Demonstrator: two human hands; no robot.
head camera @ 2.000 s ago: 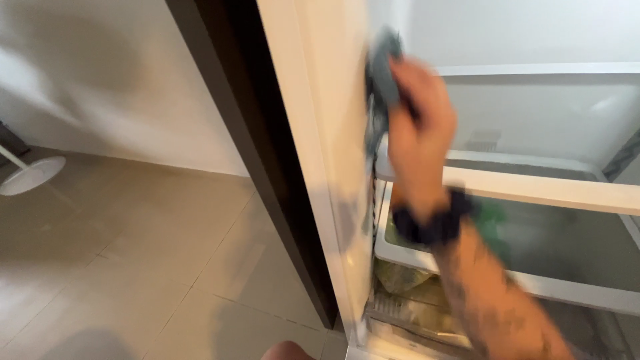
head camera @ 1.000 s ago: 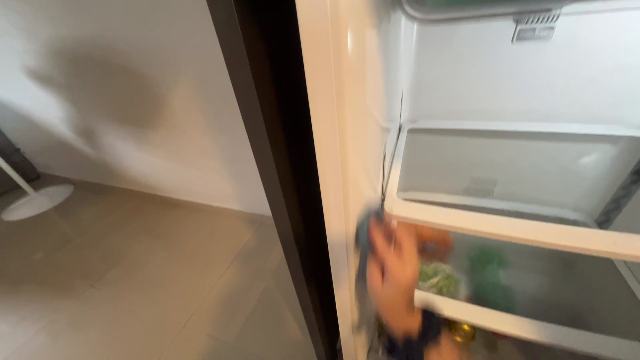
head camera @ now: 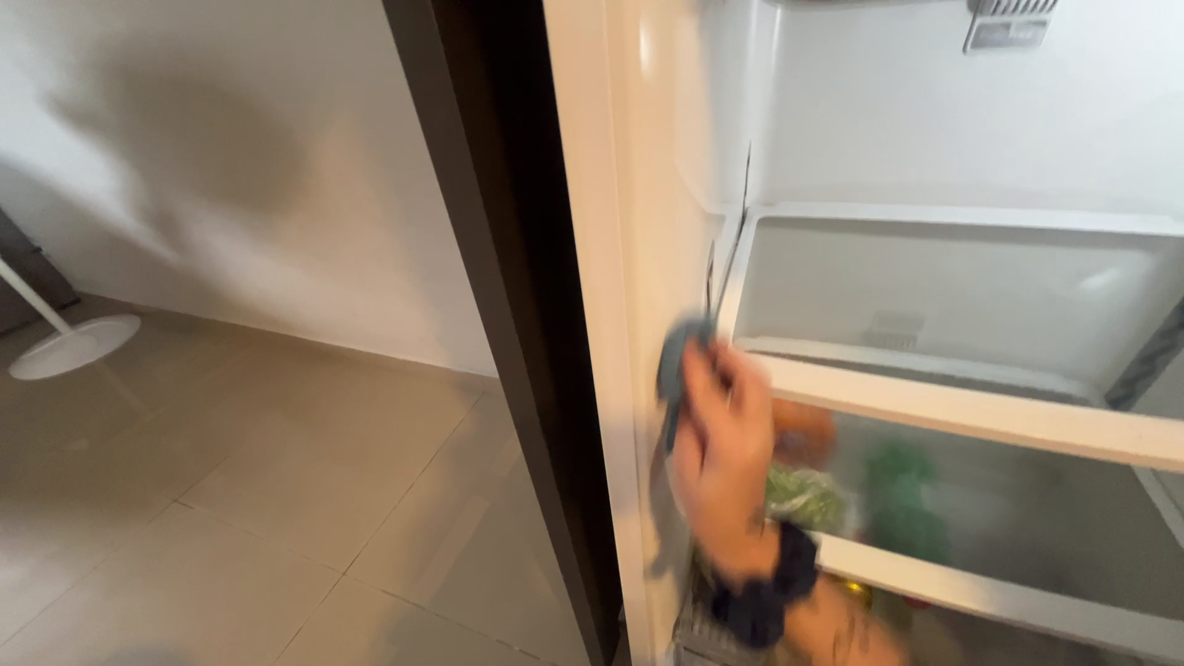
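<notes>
My right hand (head camera: 726, 435), with a dark scrunchie (head camera: 766, 583) around its wrist, is closed on a blue-grey cloth (head camera: 683, 361). The cloth lies against the inner left side wall (head camera: 661, 231) of an open refrigerator, beside the front left corner of a glass shelf with a white frame (head camera: 962, 407). The hand is somewhat blurred. My left hand is out of view.
Below the shelf are a bag of green vegetables (head camera: 805, 499), a blurred orange-brown item (head camera: 803, 433) and a green item (head camera: 906, 499). Left of the refrigerator stand a dark upright panel (head camera: 490, 277) and a round white stand base (head camera: 76, 347) on the tiled floor.
From two seconds ago to one second ago, my right hand moved down along the refrigerator's side wall with the cloth. It is now a little higher on the wall. The view has shifted up.
</notes>
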